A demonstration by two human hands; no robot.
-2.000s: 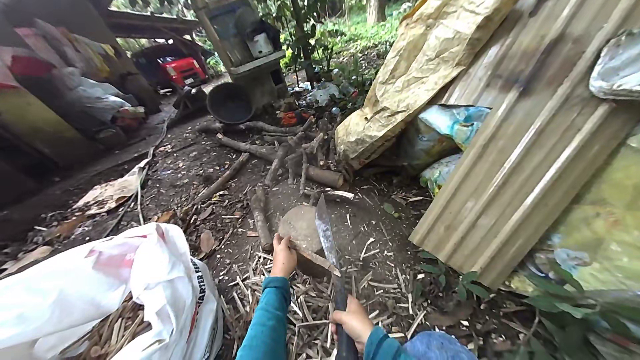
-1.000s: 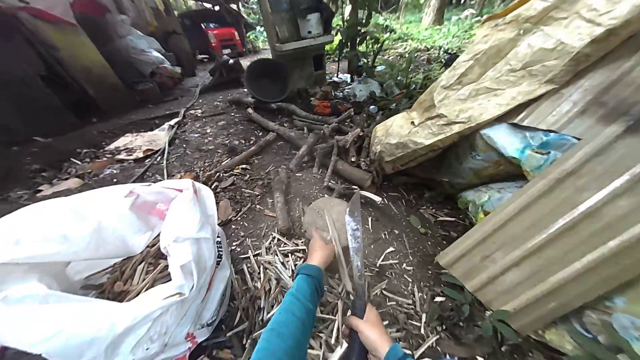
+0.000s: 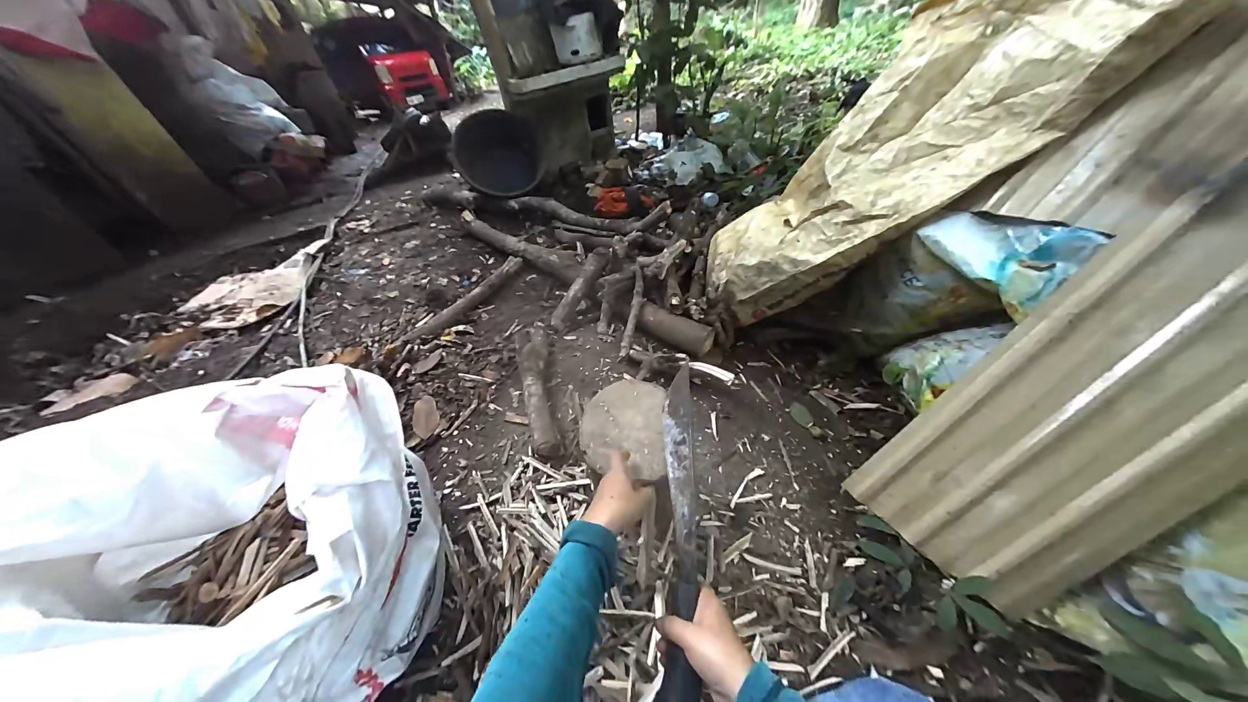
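My right hand (image 3: 712, 639) is closed round the dark handle of a machete (image 3: 682, 448), whose worn blade points up and away, just right of a round wooden chopping block (image 3: 624, 424). My left hand (image 3: 620, 495) is at the near edge of the block, left of the blade. A narrow piece of wood runs down beside that hand, but whether the fingers grip it cannot be told. Split wood sticks (image 3: 526, 531) lie scattered on the soil around the block's near side. More sticks (image 3: 244, 565) fill a white sack (image 3: 361, 526) at the left.
Branches and logs (image 3: 546, 255) lie in a heap beyond the block, with a short log (image 3: 538, 390) at its left. Corrugated sheets (image 3: 1053, 429), a tan tarp (image 3: 877, 146) and filled bags (image 3: 946, 361) stand at the right. A black tub (image 3: 495, 153) lies tipped farther back.
The wood piece by my left hand, seen slanting toward the blade two seconds ago, now stands more in line with it. My right hand keeps hold of the machete. The view has swung.
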